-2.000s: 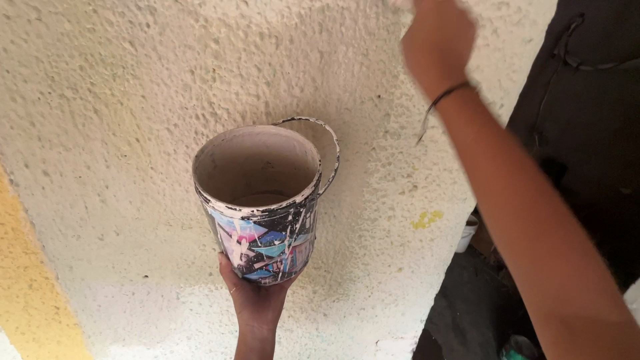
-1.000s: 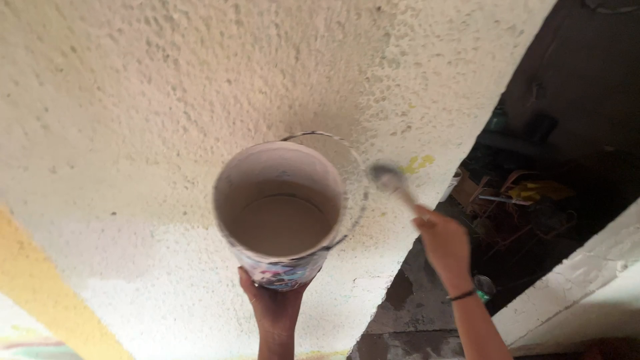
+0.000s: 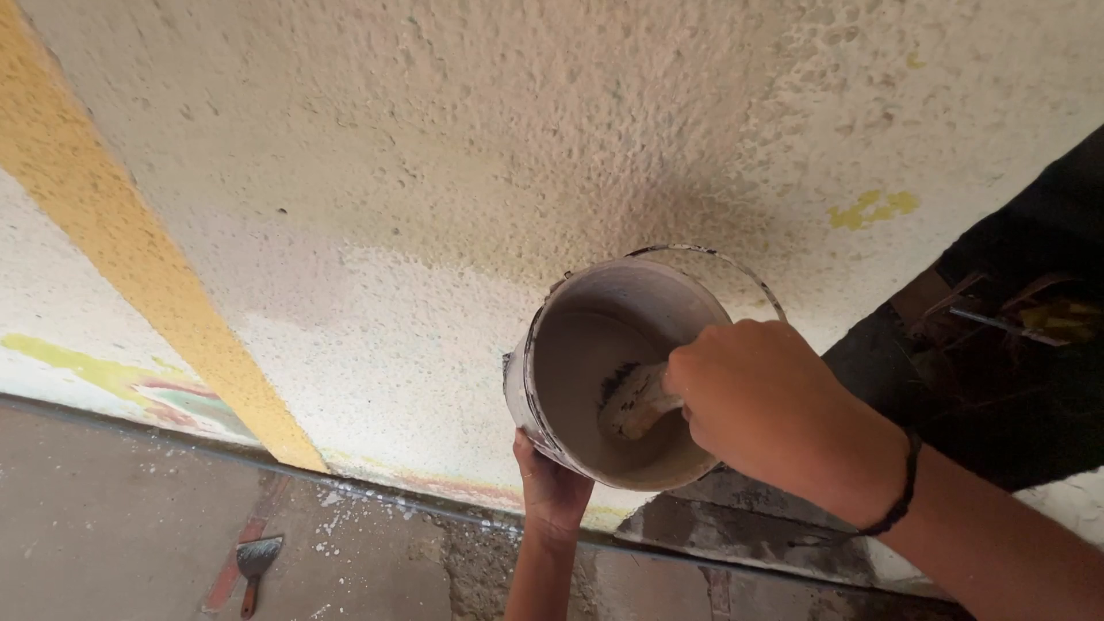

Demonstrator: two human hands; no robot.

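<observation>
A paint-smeared bucket (image 3: 520,379) with a thin wire handle (image 3: 733,259) rests on my left hand (image 3: 555,493), which grips it from below in front of the textured wall (image 3: 414,172). Inside lies greyish-white liquid paint. My right hand (image 3: 763,401) is closed around the handle of a paintbrush (image 3: 636,404), over the bucket's right rim. The brush points down into the bucket, its tip at the paint; the bristles are largely hidden. A dark cord circles my right wrist.
A yellow band (image 3: 155,259) runs down the wall at left. A putty knife (image 3: 256,561) lies on the paint-spattered floor (image 3: 112,509) at lower left. Past the wall's right edge is a dark area with jumbled objects (image 3: 1026,319).
My right hand has come from the wall at upper right down to the bucket, and the brush is now inside it. The view has shifted downward, showing more floor.
</observation>
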